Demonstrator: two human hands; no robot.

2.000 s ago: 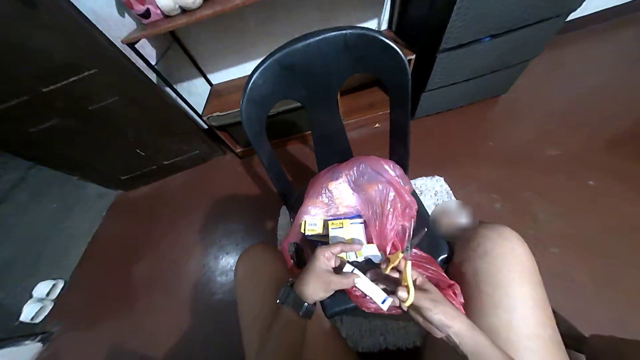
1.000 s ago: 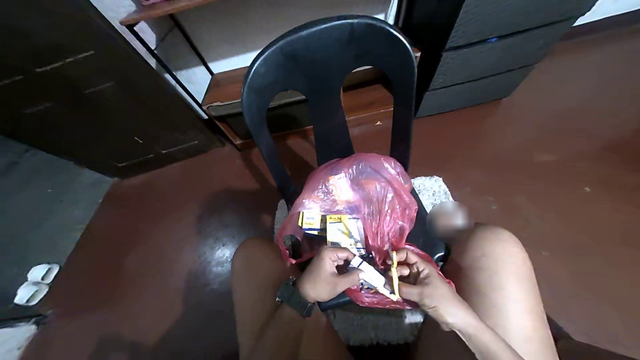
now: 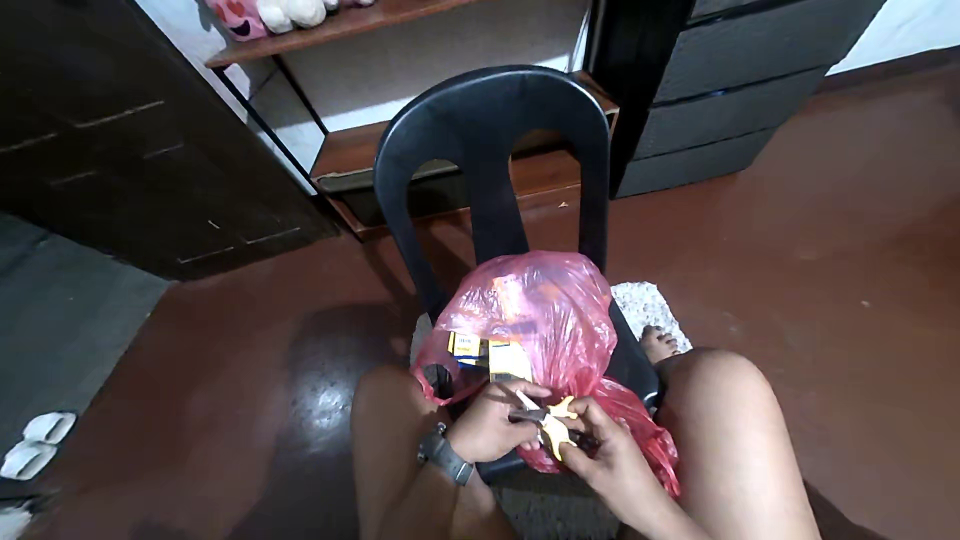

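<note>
My right hand (image 3: 611, 454) holds yellow-handled scissors (image 3: 556, 429), whose blades point left toward my left hand. My left hand (image 3: 491, 421), with a dark watch on its wrist, grips a small white item (image 3: 527, 400) at the blades; the fingers hide most of it. Behind both hands a pink translucent plastic bag (image 3: 544, 315) lies on the seat of a black plastic chair (image 3: 491, 105). Two small yellow-and-white boxes, one at the left (image 3: 465, 345) and a larger one (image 3: 510, 361), show at the bag's opening.
A wood shelf with a metal frame (image 3: 352, 26) holds plush toys behind the chair. Dark drawers (image 3: 727, 97) stand at the back right, a dark door (image 3: 150, 150) at the left. White slippers (image 3: 37, 444) lie on the floor at far left. My knees flank the chair.
The scissors have turned from upright to pointing left, with the blades now at my left hand. The white item, plainly visible between my hands earlier, is now mostly covered.
</note>
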